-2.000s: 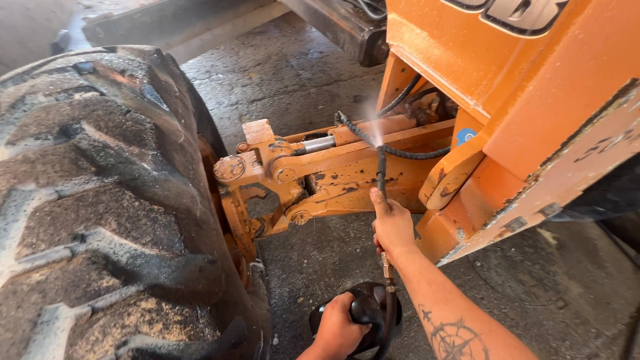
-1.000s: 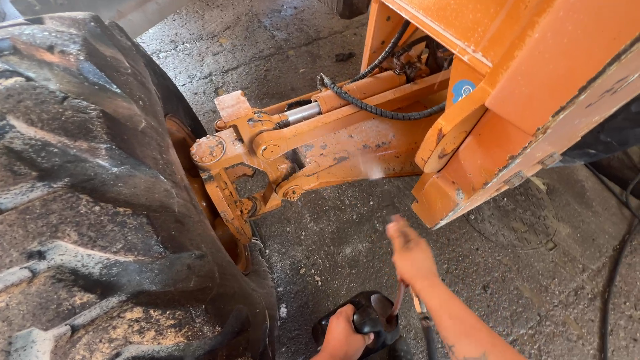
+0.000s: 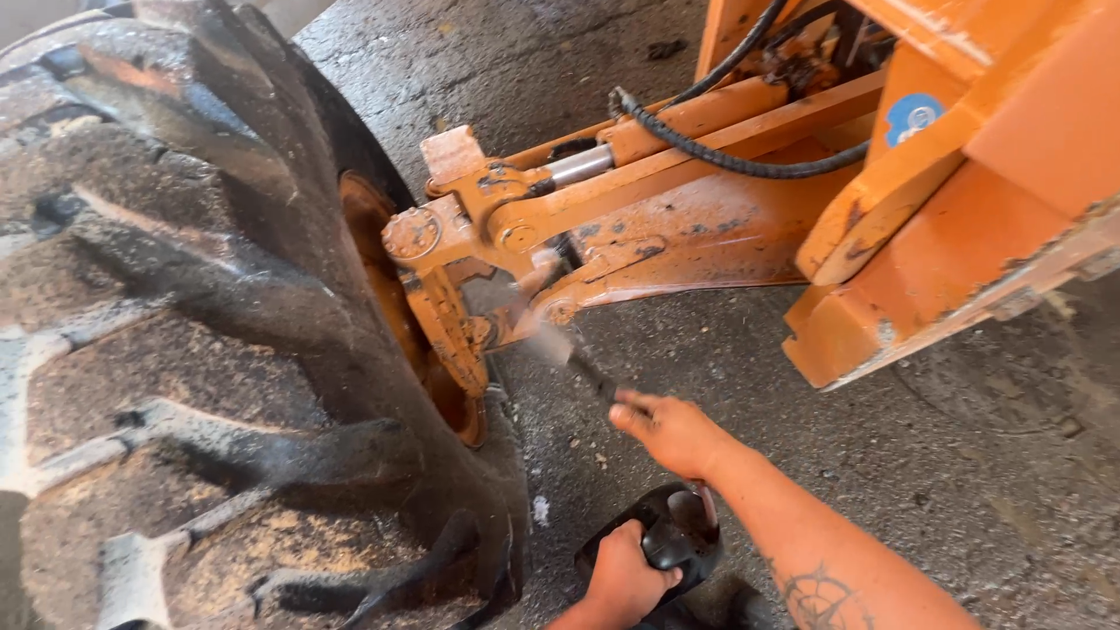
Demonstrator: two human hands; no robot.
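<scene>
My right hand [image 3: 669,433] is closed around a dark spray wand [image 3: 591,372], whose tip points up and left. A pale burst of spray leaves the tip toward the lower joint of the orange axle arm [image 3: 691,236] beside the wheel. Below, my left hand [image 3: 626,573] grips the handle of a black plastic jug [image 3: 682,534]. A thin tube runs from the jug up toward my right hand. A hydraulic cylinder rod [image 3: 582,164] and a black hose [image 3: 744,162] lie along the top of the arm.
A large muddy tractor-type tire [image 3: 219,289] fills the left side. The orange machine body [image 3: 1006,201] with a worn lower edge stands at the right. Wet, rough concrete floor [image 3: 744,350] lies beneath, with a round cover at the right.
The spray has moved from the hose and cylinder area to the joint near the wheel. My right hand has swung the wand toward the left. My left hand has stayed on the jug.
</scene>
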